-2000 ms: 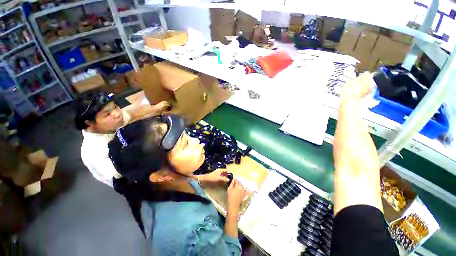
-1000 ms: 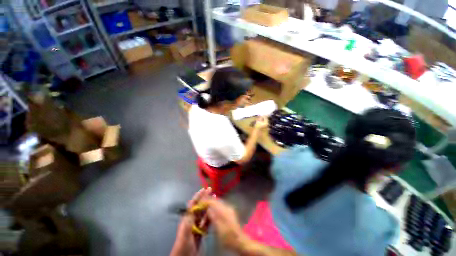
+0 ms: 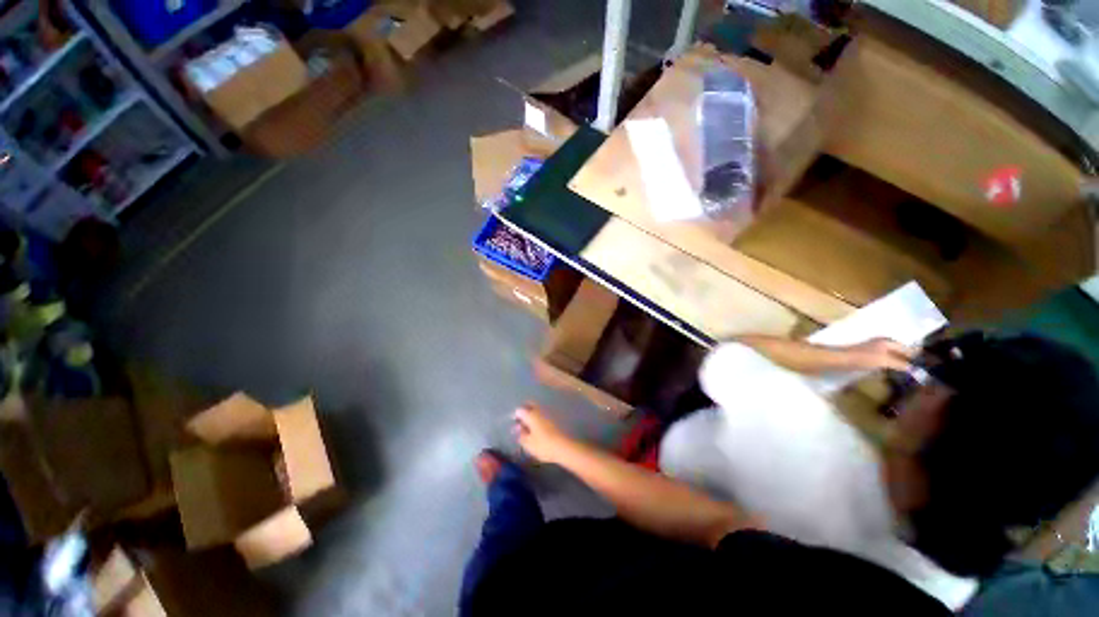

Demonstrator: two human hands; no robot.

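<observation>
My right hand [image 3: 542, 436] is low in the middle, above the grey floor, with its bare forearm reaching in from a black sleeve. Its fingers look partly curled. The hand is small and blurred, and I cannot tell if it holds anything. My left hand is not in view. No work part can be made out near the right hand.
A seated person in white [image 3: 789, 452] leans at the bench [image 3: 675, 271] on my right, holding a white sheet [image 3: 886, 325]. An open carton [image 3: 585, 350] and blue tray [image 3: 512, 247] stand by the bench end. Another open carton [image 3: 229, 488] stands left. Shelving [image 3: 151, 151] is upper left.
The view has swung left and down from the bench. A second ago both hands were together around a small part with yellow bands; now only my right hand shows, apart.
</observation>
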